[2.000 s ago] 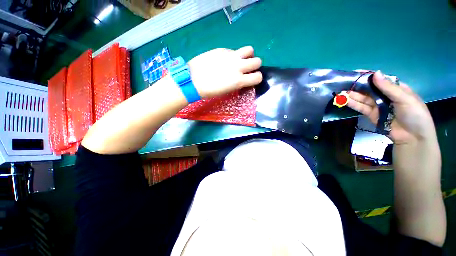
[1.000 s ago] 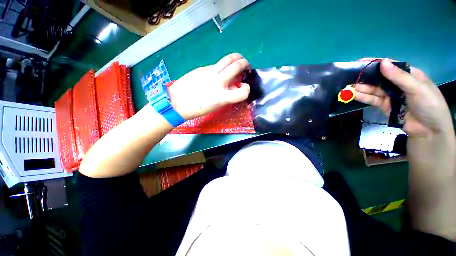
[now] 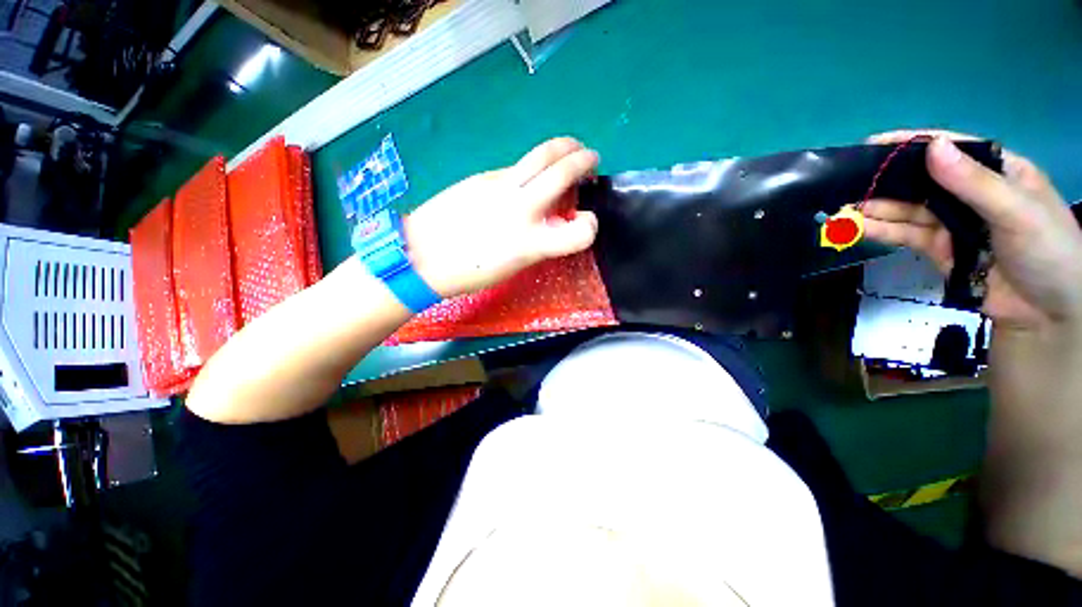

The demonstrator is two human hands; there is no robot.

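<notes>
A long board covered with glossy black film [image 3: 700, 243] lies partly over a red bubble bag [image 3: 522, 302], its right end in my right hand. My right hand [image 3: 979, 219] is bare and grips that end, thumb on top. A round yellow-and-red coin cell [image 3: 842, 228] hangs on a thin dark red wire beside my right fingers. My left hand [image 3: 522, 225], with a blue wristband [image 3: 398, 263], is at the board's left end, thumb and fingertips close together. Whether it pinches the film edge or a tiny piece is hidden.
Stacked red bubble bags [image 3: 220, 261] stand at the left beside white slotted equipment [image 3: 77, 320]. A clear sheet with blue squares [image 3: 374, 178] lies on the green mat [image 3: 759, 71]. A pale rail [image 3: 392, 83] and a brown carton [image 3: 291, 30] are behind. Cartons sit below the bench edge.
The board and my right hand have shifted slightly right. The coin cell has moved right with them. My left hand has drawn back left from its earlier place and its fingers have curled.
</notes>
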